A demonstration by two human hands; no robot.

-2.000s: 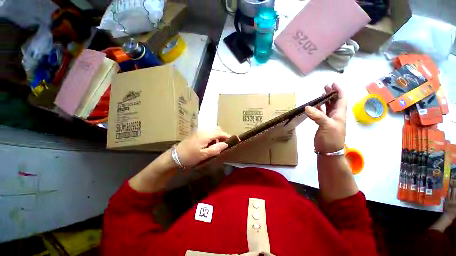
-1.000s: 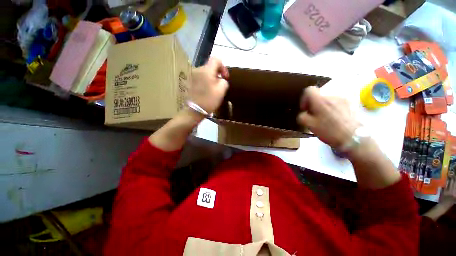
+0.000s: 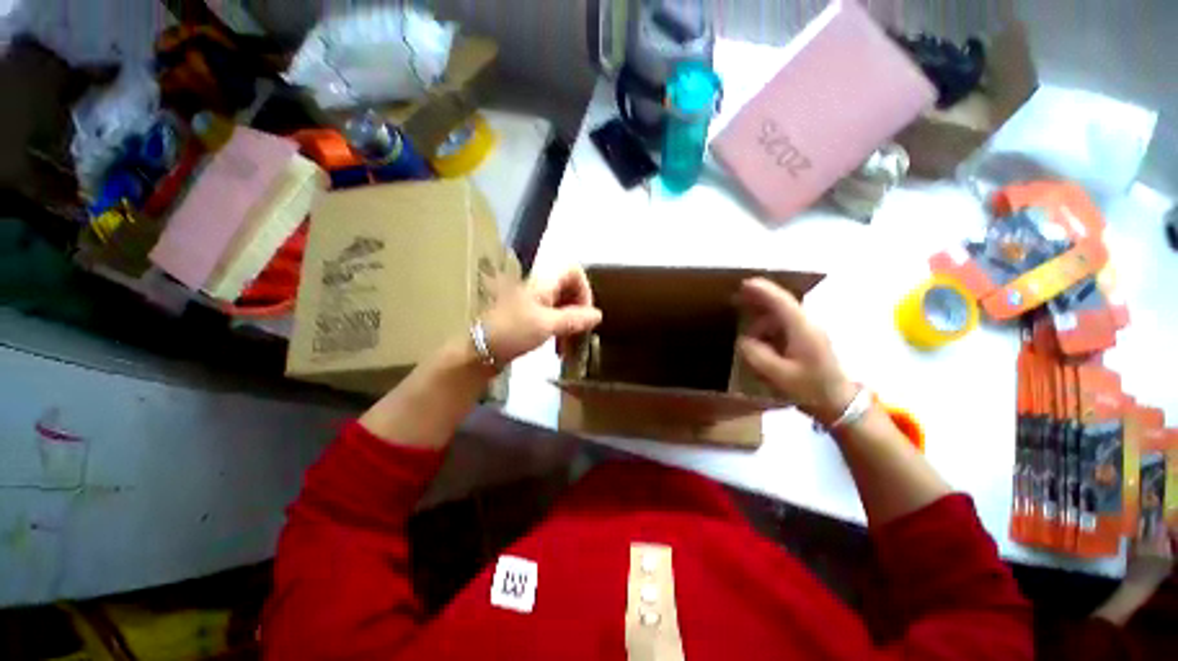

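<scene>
A small carton [image 3: 691, 307] stands open on the white table in front of me, its dark inside facing up. A flat carton blank [image 3: 661, 420] shows below its near edge. My left hand [image 3: 527, 314] is at the carton's left end, fingers bent over the rim. My right hand [image 3: 791, 349] is at the right end, fingers at the inner side of the end panel. Both hands are slightly blurred, and some fingertips are hidden.
A made printed carton [image 3: 388, 278] stands at the left. A yellow tape roll [image 3: 938, 313], orange packages [image 3: 1066, 439], a pink notebook [image 3: 824, 110] and a teal bottle [image 3: 687, 127] lie around the table. Another person's hand [image 3: 1143, 568] shows at the right edge.
The folded carton piece between my hands has been opened into a box shape and lowered over the flat blank. Both hands have shifted to its two ends.
</scene>
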